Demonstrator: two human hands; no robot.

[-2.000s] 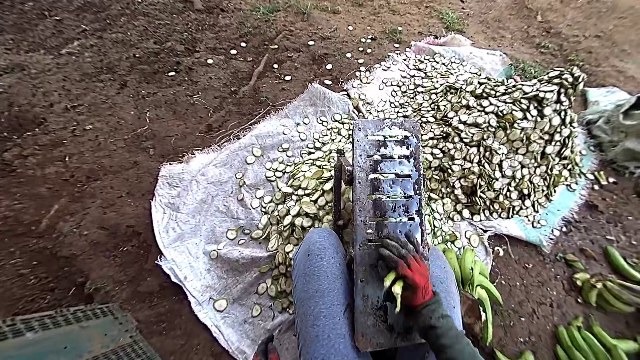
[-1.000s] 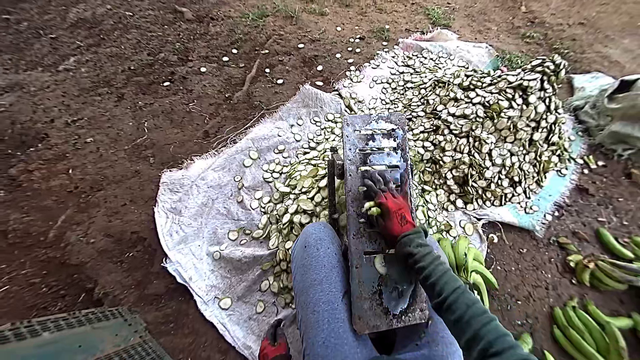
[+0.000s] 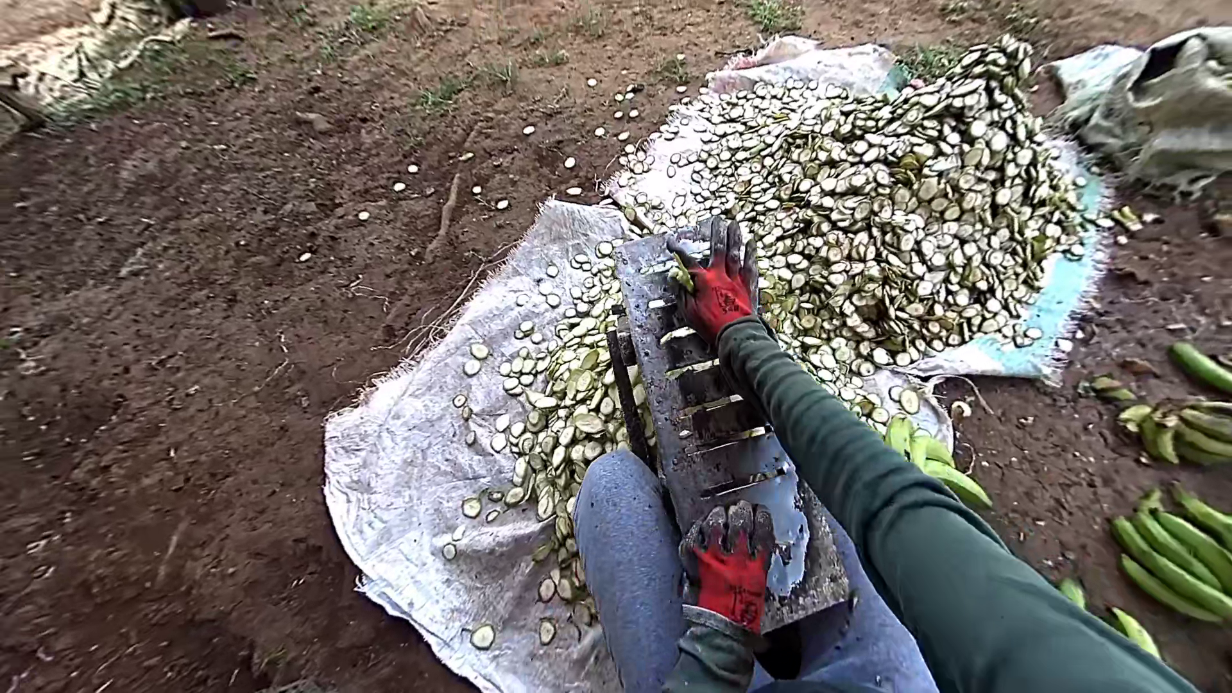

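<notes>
A long metal slicing board with several crosswise slots [image 3: 664, 385] slants away between my knees. My right hand [image 3: 719, 289], in a red and dark work glove, is at the board's far end, its fingers over a green piece of plantain [image 3: 683, 277] that is mostly hidden. My left hand [image 3: 730, 563], gloved alike, rests on the near part of the board with fingers bent; I see nothing in it, though its palm is hidden. Under and beside the board lie many round plantain slices [image 3: 577, 404]. A bigger heap of slices [image 3: 895, 202] stands beyond it.
A pale woven sheet [image 3: 404, 481] lies below the slices on bare soil. Bunches of green plantains [image 3: 1174, 553] lie at the right, with another bunch [image 3: 929, 460] by my right knee. A crumpled sack [image 3: 1155, 106] is at the upper right. Stray slices [image 3: 399, 186] dot the soil.
My right hand has moved from the board's near end to its far end. My left hand, low beside my knee a second ago, is now on the board.
</notes>
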